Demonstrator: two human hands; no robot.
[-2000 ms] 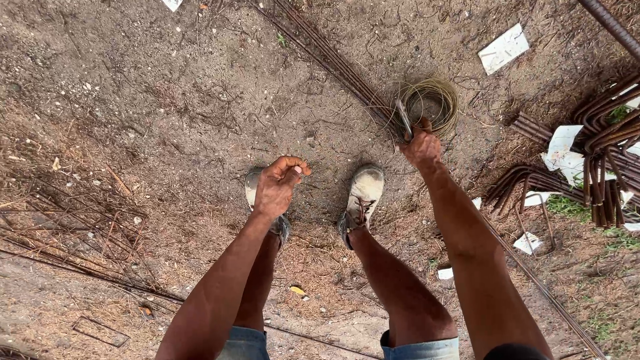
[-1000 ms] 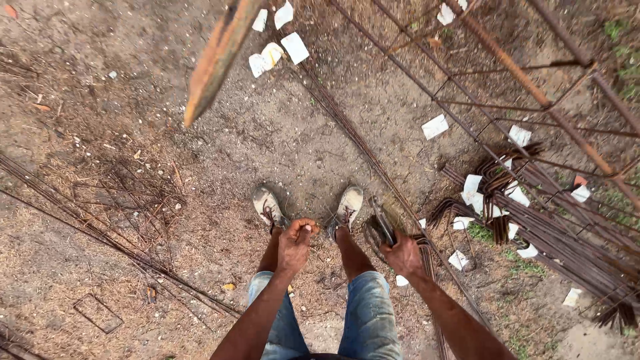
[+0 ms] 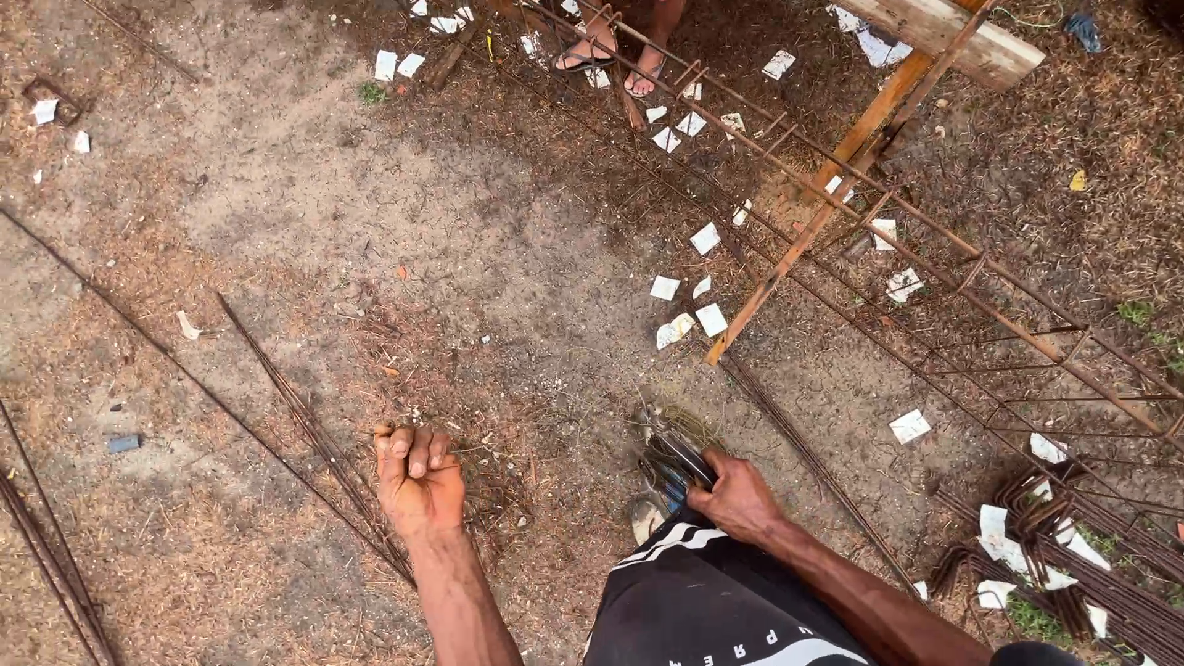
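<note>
My right hand (image 3: 740,495) grips dark-handled pliers or nippers (image 3: 680,453), jaws pointing up and left, low in front of my body. A loose coil of thin wire (image 3: 698,425) hangs around the tool, partly hidden by it. To the left, my raised left hand (image 3: 418,467) has its fingers curled in, palm up. A thin wire strand seems to run from its fingers toward the right; whether the fingers pinch it is hard to tell. One shoe (image 3: 647,516) shows below the tool.
A rebar cage (image 3: 869,222) crosses the upper right over a wooden support (image 3: 777,273). Bent rebar pieces (image 3: 1027,546) lie at lower right, long rods (image 3: 166,347) at left. Another person's feet (image 3: 645,74) stand near the top. Paper scraps (image 3: 710,320) litter the ground.
The view has shifted a lot, and the cage and another person's feet now show. My left hand has moved away from my right and turned palm up. The pliers stay in my right hand.
</note>
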